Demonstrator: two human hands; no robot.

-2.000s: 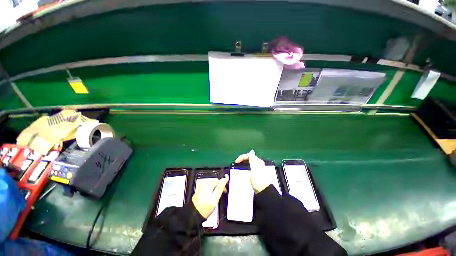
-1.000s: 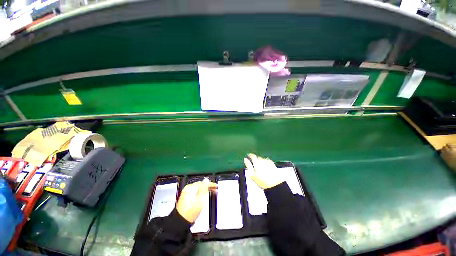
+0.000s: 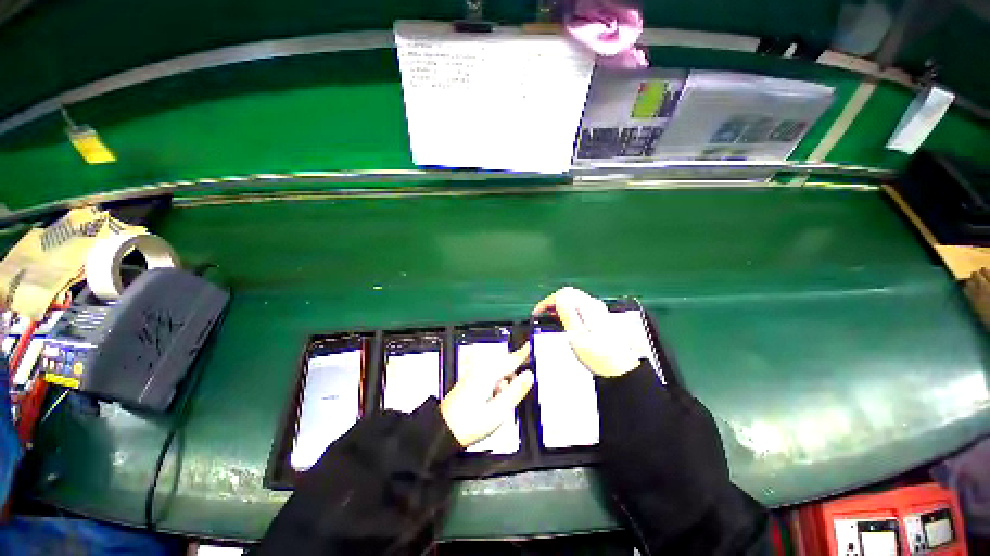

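A long black phone tray (image 3: 372,380) lies on the green bench in front of me, with several smartphones side by side, their screens lit white. The leftmost smartphone (image 3: 329,402) is fully in view. My left hand (image 3: 485,404) is over the middle phone (image 3: 502,434), thumb and fingers apart, holding nothing. My right hand (image 3: 593,331) is over the fourth phone (image 3: 566,407), fingers bent near its top edge, and partly covers the rightmost phone. It is not lifting anything.
At left are a dark grey box (image 3: 157,337) with a cable, a white tape roll (image 3: 106,264) and a crumpled yellowish pile (image 3: 43,261). Printed sheets (image 3: 494,103) hang on the back panel. A red tray (image 3: 823,521) is at lower right, black trays (image 3: 942,201) at far right.
The view has tilted down and the red tray at lower right shows more. My left hand has moved right from the second phone to the middle one. My right hand stays around the fourth phone.
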